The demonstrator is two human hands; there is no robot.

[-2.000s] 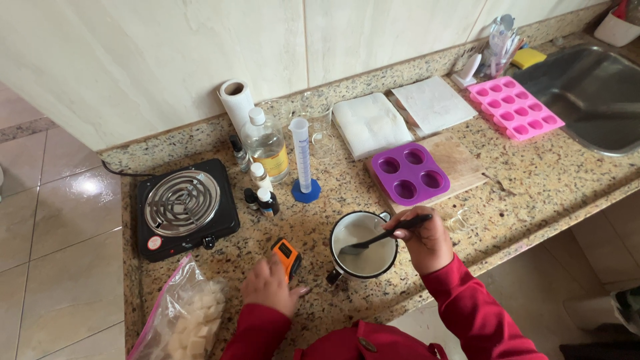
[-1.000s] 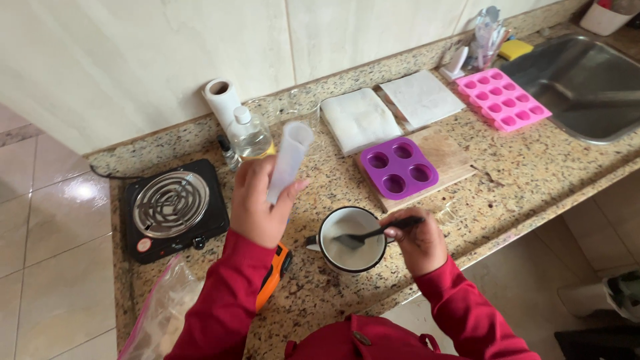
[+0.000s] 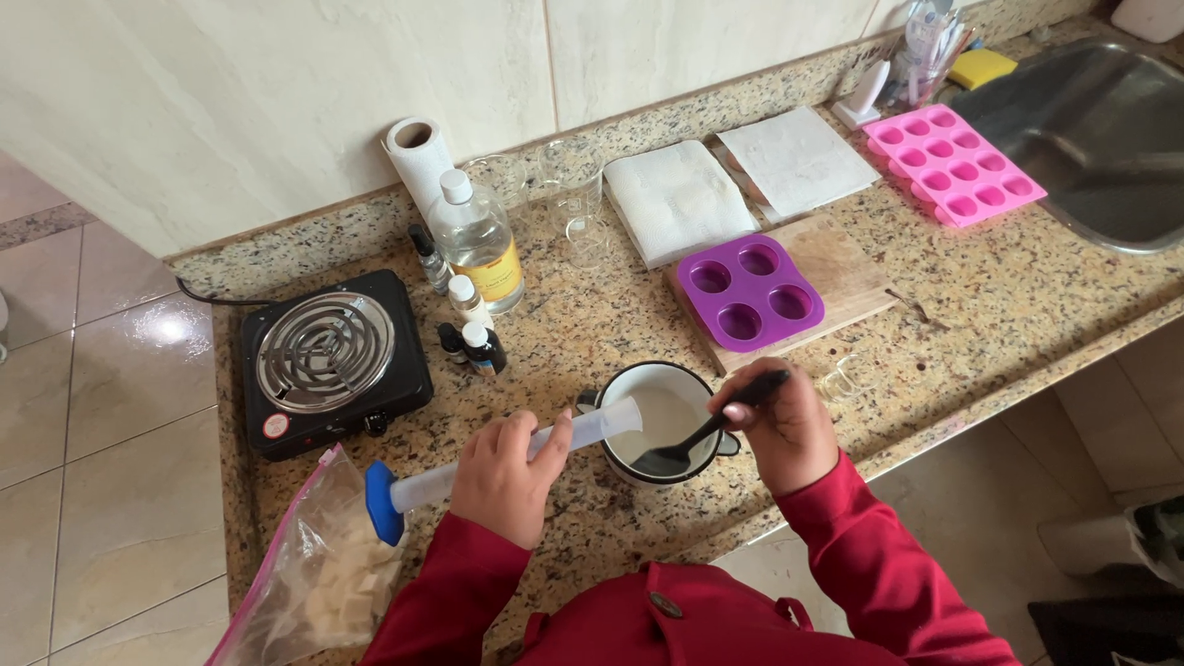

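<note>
My left hand [image 3: 509, 476] grips a plastic graduated cylinder [image 3: 425, 487] with a blue base, tilted so that its mouth is over the left rim of a white enamel pot [image 3: 652, 372] with a black rim. Whitish liquid [image 3: 659, 416] lies in the pot. In my right hand [image 3: 779, 425] is the handle of a black spatula or spoon [image 3: 662, 460], its head down in the pot. A purple silicone mold [image 3: 751, 292] with round cavities rests on a wooden board [image 3: 832, 264] behind the pot. The orange thermometer seen earlier is hidden now.
An electric coil burner [image 3: 326, 351] stands left, near a zip bag of pale cubes [image 3: 356, 592]. Several small bottles [image 3: 484, 349] and a large clear bottle [image 3: 481, 250] stand behind, beside glass beakers [image 3: 569, 185] and a paper towel roll [image 3: 418, 166]. A pink mold [image 3: 957, 165] lies by the sink [image 3: 1101, 139].
My left hand went from the orange tool on the counter to the graduated cylinder, which stood by the bottles, and has brought it tilted to the pot. My right hand still holds the black utensil.
</note>
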